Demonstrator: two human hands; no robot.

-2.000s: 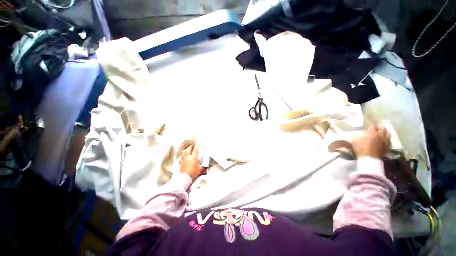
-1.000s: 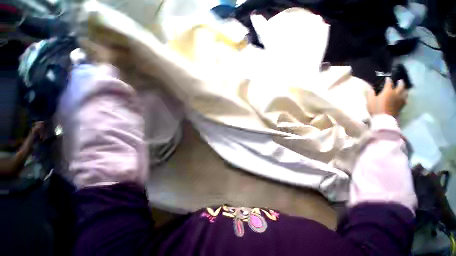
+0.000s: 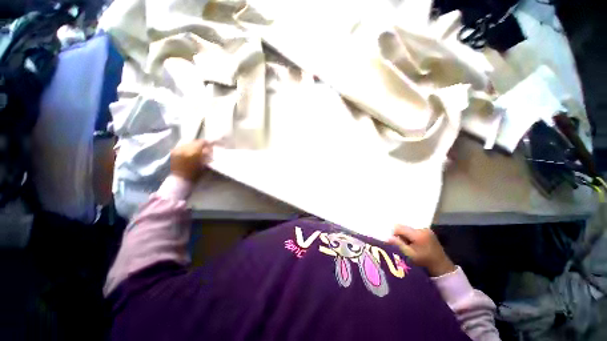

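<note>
A large cream-white cloth (image 3: 319,153) lies over the pressing table, with folds heaped toward the back and a flat part near me. My left hand (image 3: 192,160) grips its near edge at the left. My right hand (image 3: 416,245) grips its near corner at the right, low in front of my chest and past the table edge. The cloth's near edge runs between my two hands. The fingers of both hands are partly hidden at the cloth.
The table's front edge (image 3: 499,218) runs in front of me. White pieces (image 3: 532,106) lie at the right. Black scissors (image 3: 474,34) and dark cloth lie at the back right. A dark object with a yellow cord (image 3: 559,156) is at the right edge. A blue-and-white board (image 3: 73,126) stands left.
The cloth has been turned over and spread toward me. My left hand has come down to its near edge. My right hand has left the dark thing at the right and taken a corner.
</note>
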